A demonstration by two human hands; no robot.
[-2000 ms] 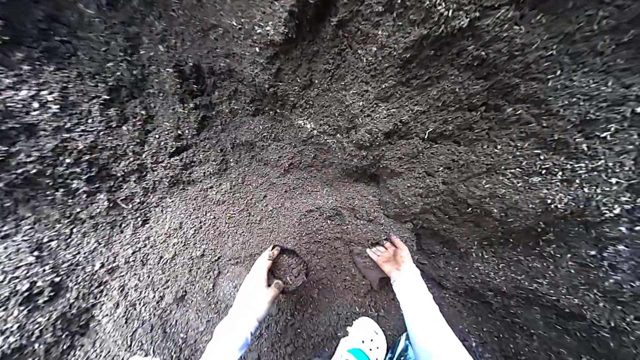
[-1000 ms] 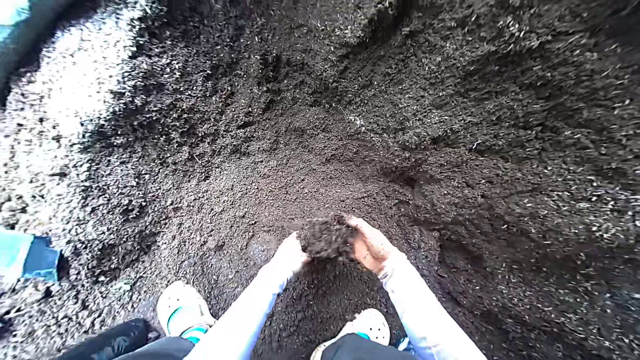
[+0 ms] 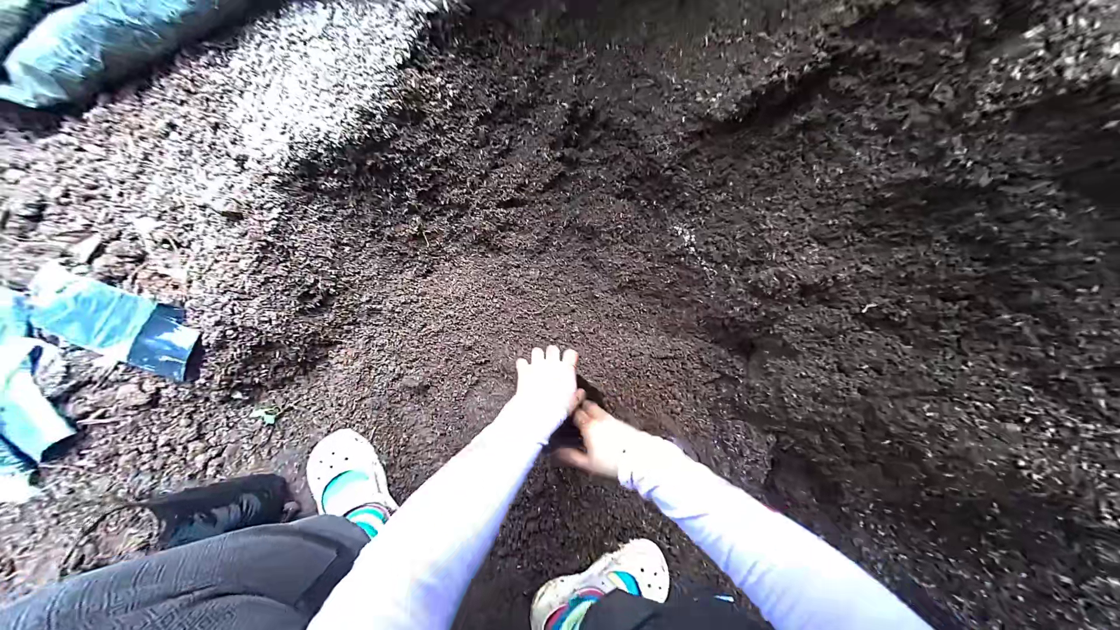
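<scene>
My left hand (image 3: 547,381) is palm down near the middle of the view, its fingers stretched forward over loose dark soil (image 3: 525,302). Close against it on the right, my right hand (image 3: 599,442) is slightly blurred, its fingertips near the left hand's thumb side. Between and under the hands shows part of a dark object (image 3: 567,433), perhaps a small black bag; most of it is hidden. Whether the right fingers grip it cannot be told.
Soil rises in a steep bank (image 3: 910,289) ahead and right. Small filled plastic bags (image 3: 96,315) lie at the left, a large light sack (image 3: 114,52) at the upper left. My clog-type shoes (image 3: 346,472) flank the hands, and a dark cylindrical object (image 3: 219,507) lies near my leg.
Two seconds ago the left hand held a round dark container of soil; one second ago both hands cupped a soil clump. Now they lie low, close together, without that clump visible. The view has shifted left.
</scene>
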